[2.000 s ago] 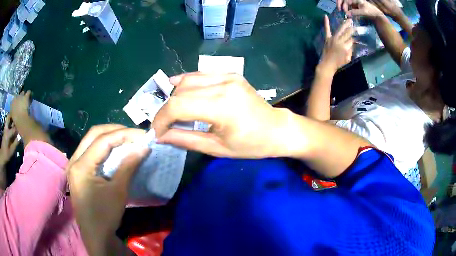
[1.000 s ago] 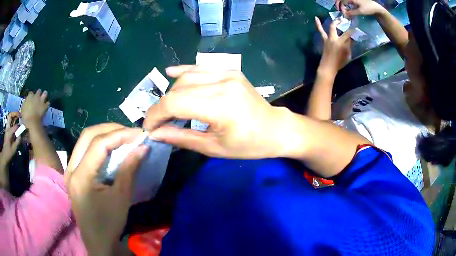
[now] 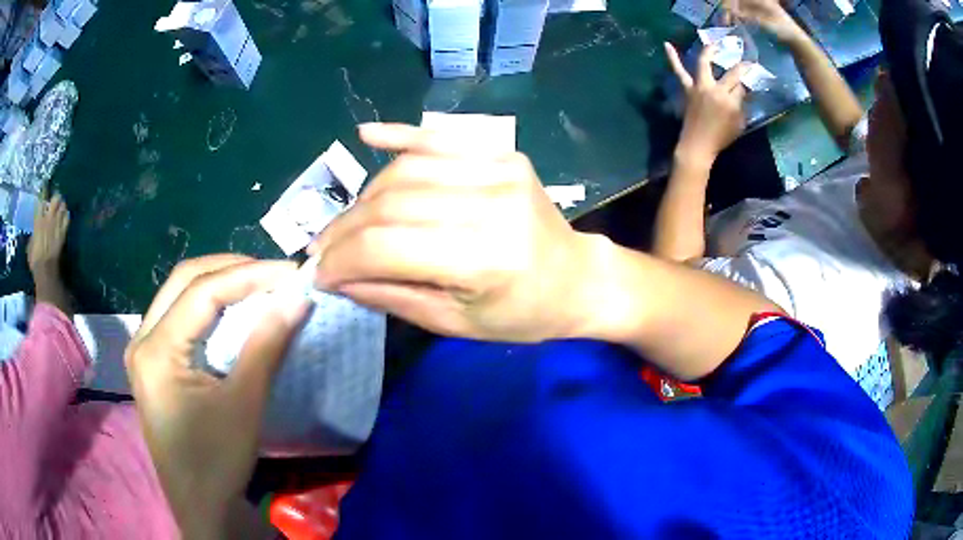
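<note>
My left hand [image 3: 206,359] holds a white sticker sheet [image 3: 325,374] with rows of faint print; the sheet bends and hangs below the fingers. My right hand [image 3: 454,237] meets it at the sheet's upper edge, thumb and fingers pinched together. Whether a small sticker is between the right fingertips is too small and blurred to tell. An open carton [image 3: 314,198] with white flaps lies just beyond my hands, dark and white shapes inside, its near part hidden by my right hand. A plain white sheet [image 3: 475,131] lies behind my right hand, partly covered.
Upright cartons [image 3: 454,40] stand at the far edge, with an open-topped carton [image 3: 220,47] at far left. A white slip [image 3: 565,195] lies near the bench edge. A shiny clear bundle [image 3: 48,132] is at left. A pink sleeve [image 3: 79,443] and a person in white [image 3: 803,243] flank me.
My hands stay together at the sheet's edge, with small shifts, and the sheet has turned slightly. At left, the pink-sleeved person's arm has drawn back, and a white sheet shows beside it.
</note>
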